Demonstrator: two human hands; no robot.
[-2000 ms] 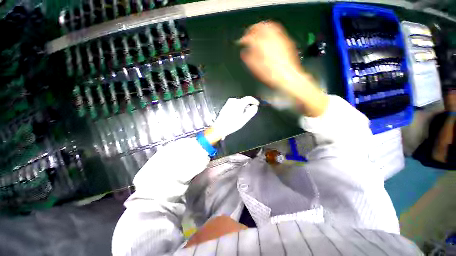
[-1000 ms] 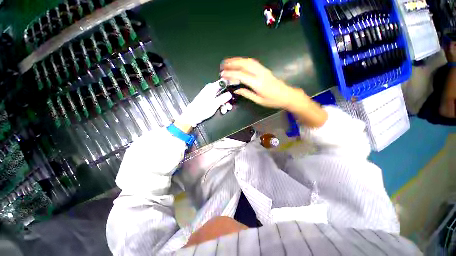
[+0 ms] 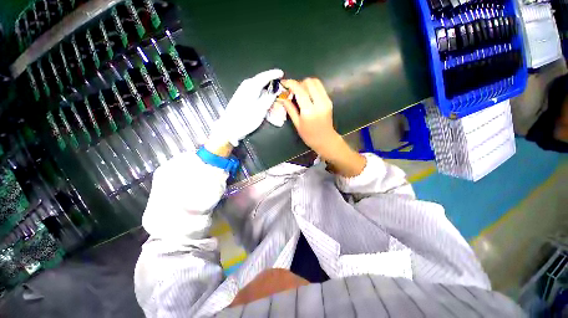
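Observation:
My left hand, in a white glove with a blue wrist band, is shut on a small black part at its fingertips. My bare right hand meets it from the right, its thumb and fingers pinching at a small orange-brown piece against the black part. The fingers hide most of both pieces, and I cannot tell how they join. The hands are over the green mat, near its front edge.
Clear trays with rows of green circuit boards lie left of my hands. A blue bin of black parts stands right, above a white stack. A small red and white part lies at the top edge.
Since two seconds ago my right hand has come down from the upper mat to my left hand. Since one second ago it has turned more upright, and an orange-brown piece shows between the fingers.

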